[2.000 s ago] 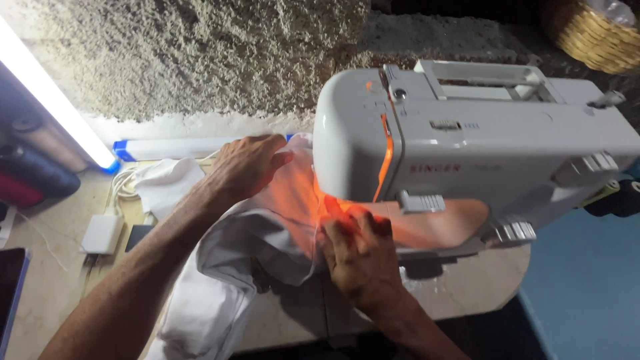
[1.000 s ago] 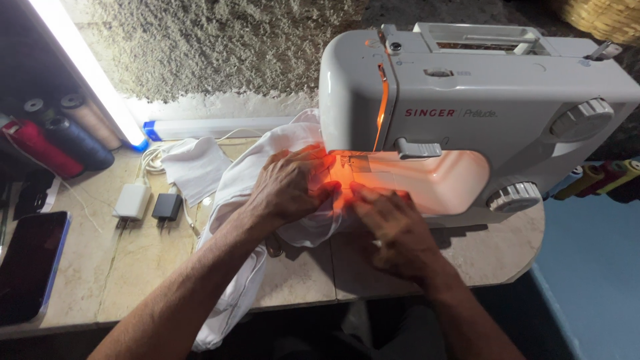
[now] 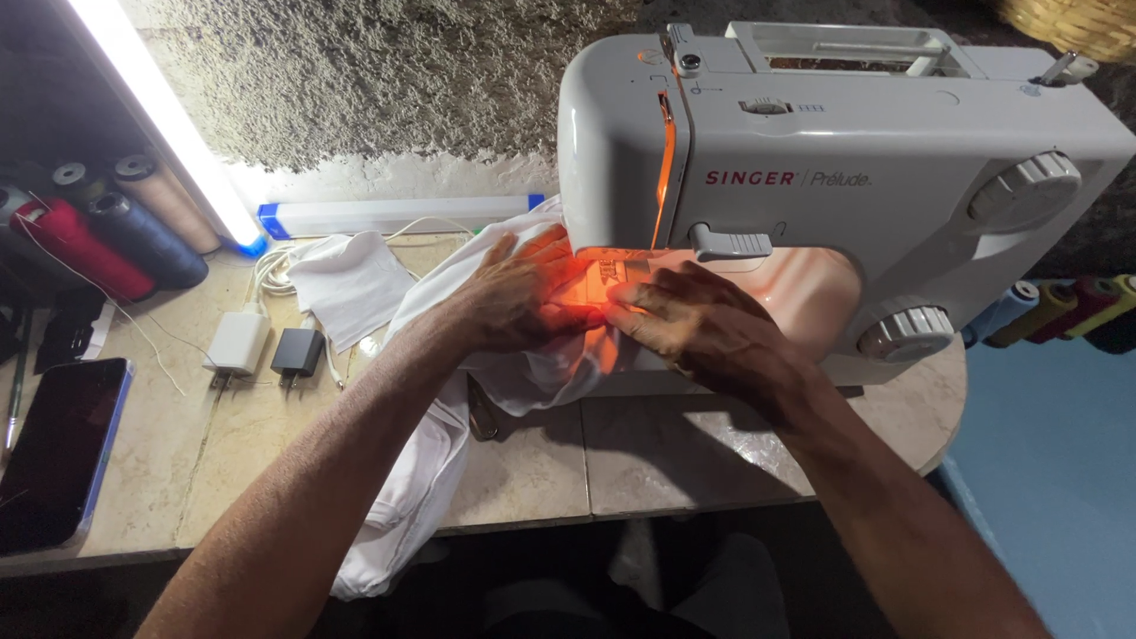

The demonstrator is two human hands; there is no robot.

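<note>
A white Singer sewing machine (image 3: pixel 799 151) stands on the tiled table, its lamp casting orange light around the needle area. White fabric (image 3: pixel 444 306) runs from beside the presser foot (image 3: pixel 611 271) down over the table's front edge. My left hand (image 3: pixel 524 288) lies on this fabric left of the foot, fingers spread, and presses it down. Just right of the foot, my right hand (image 3: pixel 697 324) has its thumb and fingertips brought together at the fabric's edge. The fingers partly hide the cloth there, and the needle cannot be made out.
Left of the fabric are a white scrap (image 3: pixel 346 284), a white charger (image 3: pixel 238 342), a dark charger (image 3: pixel 297 351) and a phone (image 3: pixel 62 453). Thread spools (image 3: pixel 146 240) and a lit tube lamp (image 3: pixel 169 115) stand behind. A dark metal tool (image 3: pixel 481 408) pokes out under the fabric.
The right hand has come from lying flatter in front of the foot to fingertips drawn together at the cloth's edge. The left hand stays on the fabric beside the foot. The view has shifted.
</note>
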